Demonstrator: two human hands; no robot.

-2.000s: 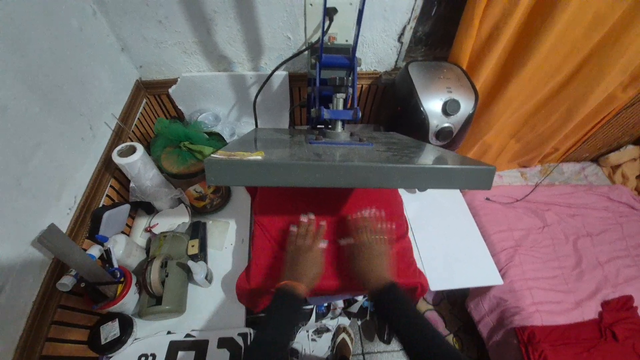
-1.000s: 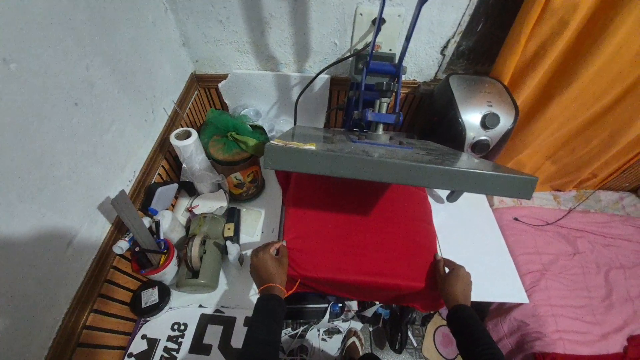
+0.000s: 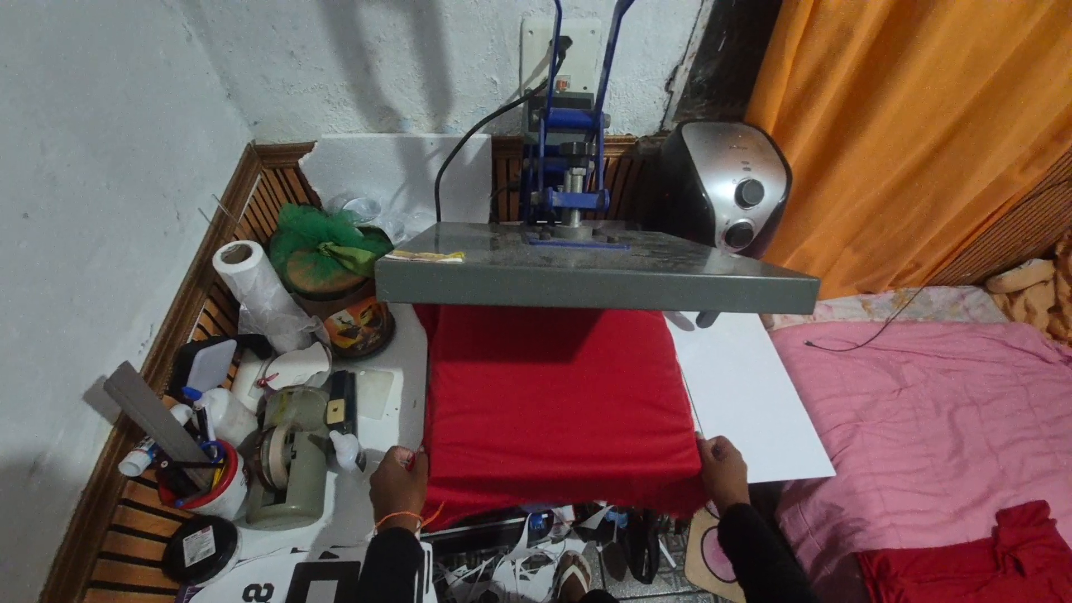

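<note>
A red fabric garment lies spread over the lower platen of a heat press, whose grey upper plate is raised above its back part. At the garment's left front edge, my left hand pinches the fabric, an orange string round the wrist. My right hand grips the cloth at the right front edge. The platen under the cloth is hidden. Blue lever arms rise behind the plate.
Left stand a tape dispenser, a pen cup, a plastic roll and a container with green netting. White board lies right, near a pink-covered bed. An air fryer stands behind. Paper scraps litter the floor.
My hands were flat on top of the red fabric two seconds ago; they have since moved apart to its side edges and hold it there. The fabric's surface looks smoother.
</note>
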